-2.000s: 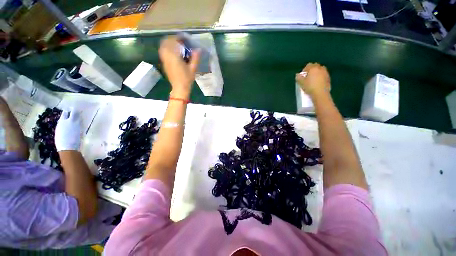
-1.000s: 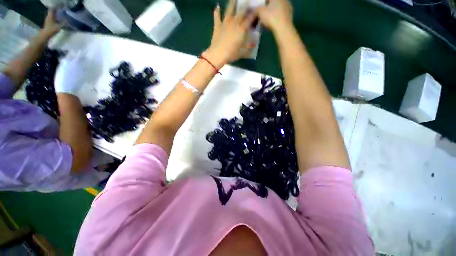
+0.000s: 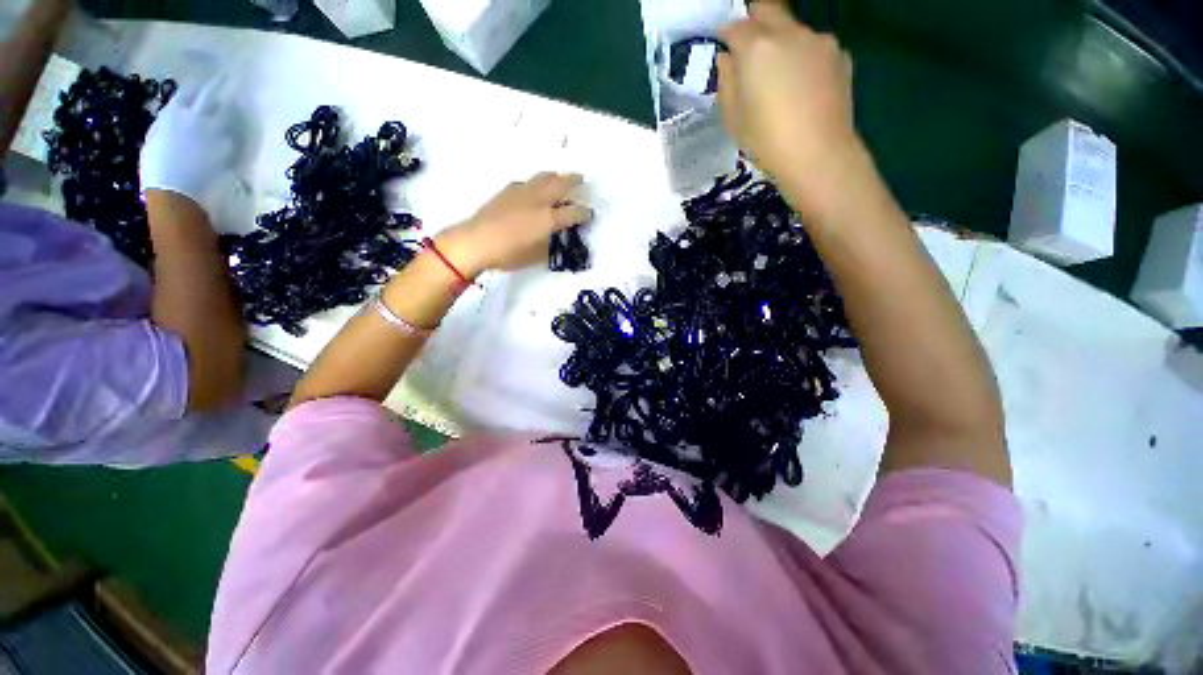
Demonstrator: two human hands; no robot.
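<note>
My left hand (image 3: 530,220) holds a small looped black cable (image 3: 569,248) just above the white table, left of the large tangled cable pile (image 3: 719,343). My right hand (image 3: 792,92) is at the right side of an open white product box (image 3: 697,148) at the belt's near edge. Inside the box a dark round end with a white mark shows. My right fingertips are partly hidden behind the hand, at the box's upper right edge.
Closed white boxes stand on the green belt at right (image 3: 1066,191) and upper left (image 3: 486,29). A smaller cable heap (image 3: 321,224) lies on the white worktable (image 3: 1069,448) at left. A neighbour's white-gloved hand (image 3: 189,148) is beside another heap (image 3: 99,158).
My left hand has come back from the box to the table and taken hold of a cable. The view has shifted; my right hand stays at the box, whose open top now shows.
</note>
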